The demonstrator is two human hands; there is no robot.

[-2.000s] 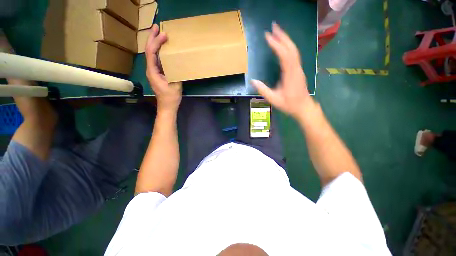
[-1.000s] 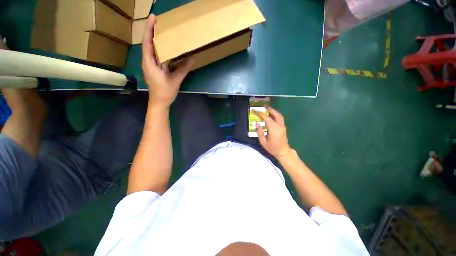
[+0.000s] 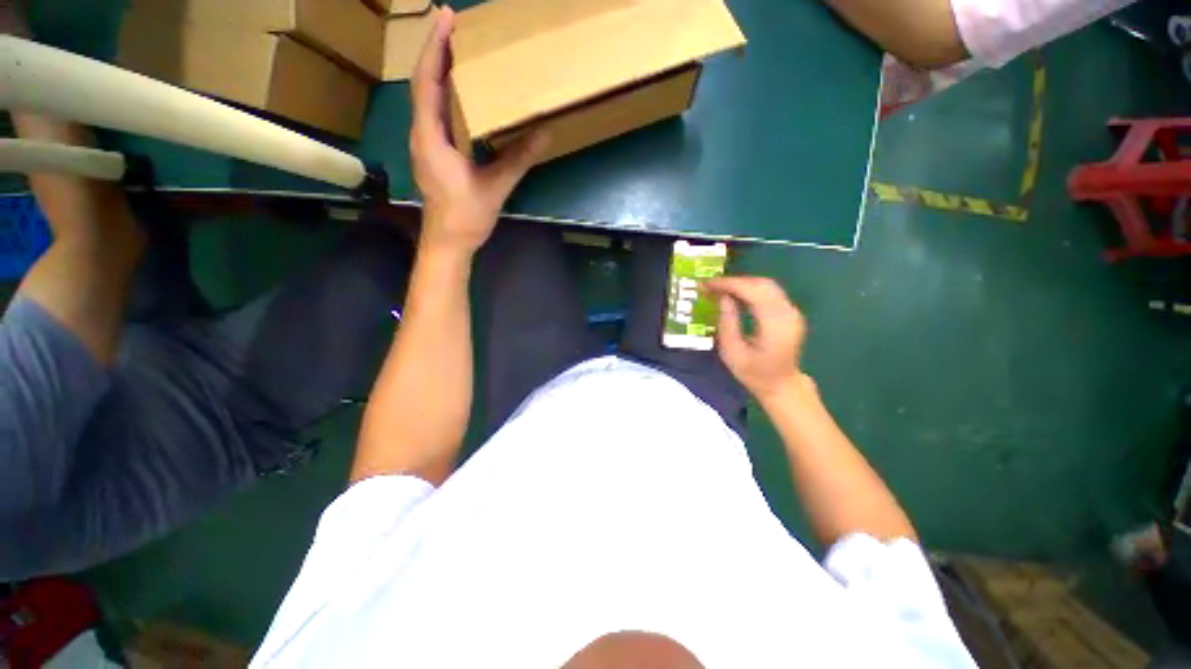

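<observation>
A brown cardboard box point(image 3: 588, 72) is on the bench in front of me, its top panel slightly raised along the near side. My left hand point(image 3: 460, 163) grips its left end, with the thumb at the gap under the panel. A smartphone point(image 3: 692, 298) with a green-and-white screen lies on my thigh below the bench edge. My right hand point(image 3: 760, 327) is at the phone's right side, a fingertip at the screen, holding nothing.
Part-folded boxes point(image 3: 281, 59) stand at the upper left of the green workbench point(image 3: 784, 170). Cream tubes point(image 3: 170, 111) cross the left side. A person in grey point(image 3: 170, 405) sits at left. Another person's arm point(image 3: 901, 24) reaches over the far right corner. A red stool point(image 3: 1136, 170) stands at right.
My right hand moved from beside the box down to the phone, and has now shifted slightly right on it. The box was tilted and its panel lifted. Another person's arm came in at upper right.
</observation>
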